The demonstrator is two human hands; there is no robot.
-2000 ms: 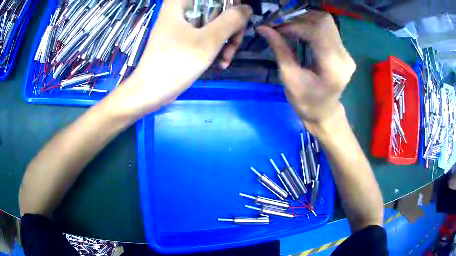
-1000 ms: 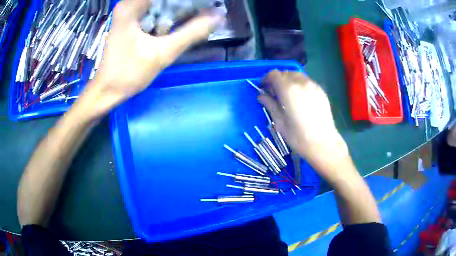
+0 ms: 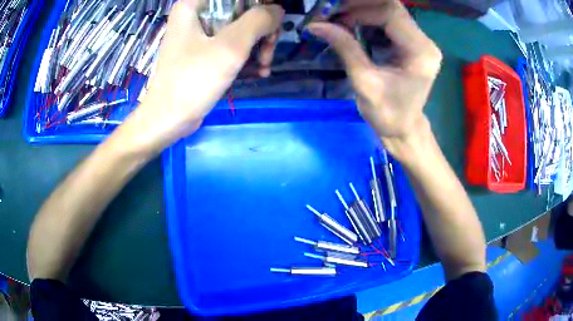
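My left hand (image 3: 195, 75) is at the top, closed around several silver cylinders (image 3: 221, 10); thin red wires hang below it. My right hand (image 3: 399, 75) is at the top right of centre, thumb and fingers bent towards a small blue and dark piece (image 3: 327, 9); blur hides whether it grips it. Both hands are over the dark fixture (image 3: 298, 84), mostly hidden and cut off by the top edge. The front blue tray (image 3: 251, 207) holds several wired metal cylinders (image 3: 339, 228) at its lower right, shafts pointing up and left.
A blue tray (image 3: 69, 135) heaped with cylinders is at the upper left, another blue tray (image 3: 14, 75) beyond it. A red bin (image 3: 477, 125) with slim silver parts is at the right, beside a heap of silver-white parts (image 3: 553, 138). Bundled parts (image 3: 119, 310) show at the bottom edge.
One second ago my right hand was low over the front tray's upper right; it is now back up at the fixture near my left hand. The view has shifted too.
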